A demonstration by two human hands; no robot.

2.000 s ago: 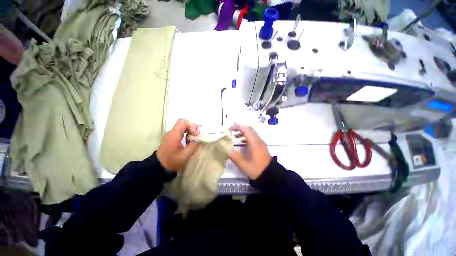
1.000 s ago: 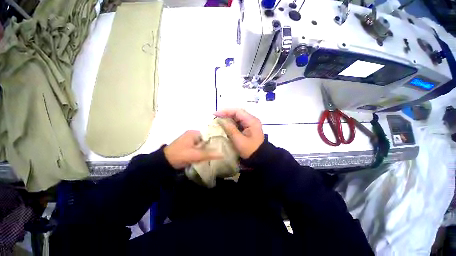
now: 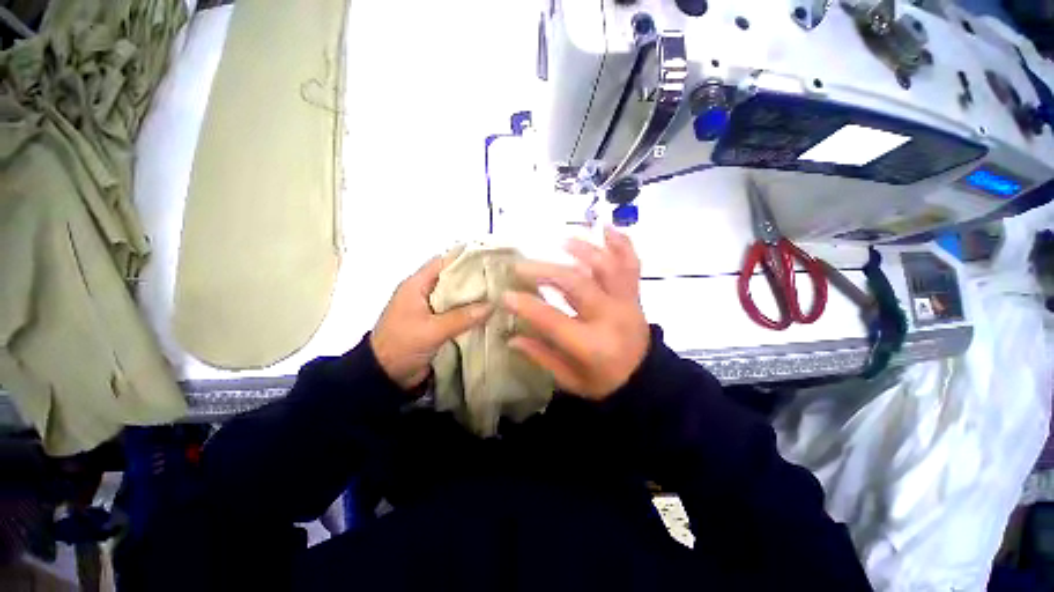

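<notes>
A khaki garment piece [image 3: 488, 368] is bunched between my hands at the table's front edge, below the needle area. My left hand [image 3: 414, 327] grips its left side, thumb on top. My right hand [image 3: 587, 318] lies over its right side with fingers spread; whether it grips the cloth is hard to tell. The presser foot [image 3: 584, 183] of the white sewing machine [image 3: 578, 69] is beyond my hands, with no cloth visible under it. The underside of the piece is hidden.
A smooth khaki panel [image 3: 264, 197] lies left of the machine. A crumpled khaki heap [image 3: 69, 266] hangs over the table's left end. Red-handled scissors [image 3: 782, 281] and a dark green wrapped tool [image 3: 884, 315] lie right of the needle. White cloth [image 3: 925, 428] is at lower right.
The piece was turned and bunched, and now hangs flatter with its top edge up. My right hand's fingers have spread over it. The view has tilted down from the machine's top.
</notes>
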